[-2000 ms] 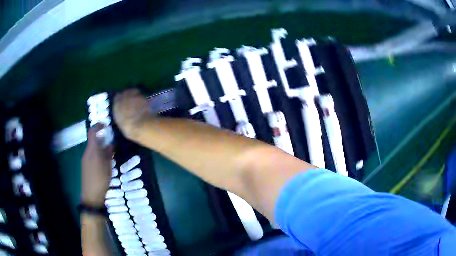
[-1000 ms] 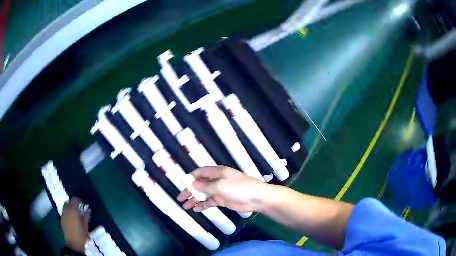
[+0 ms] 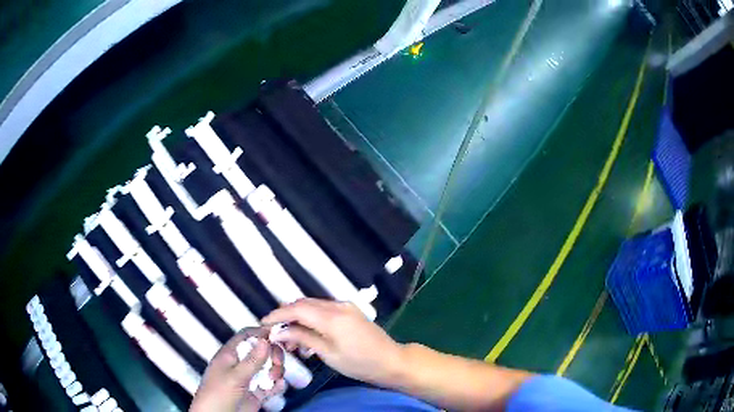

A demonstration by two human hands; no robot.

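Observation:
My left hand is at the tray's near edge, its fingers closed around several small white pieces. My right hand is beside it, its fingertips on a small white piece at the left fingertips. The hands hide the near ends of some bodies. Long white handle bodies lie side by side in the black foam tray, their thin cross-barred stems pointing away. Reddish marks show near the stepped joints. A loose small white piece lies near the tray's right corner.
A narrow black small-parts tray with a row of white pieces is at the lower left. Pale metal rails run behind the main tray. A blue crate stands at the right beside yellow floor lines.
My left hand has moved from the small-parts tray to meet my right hand, now holding several white pieces. My right hand's palm has turned from open view. The view has shifted right.

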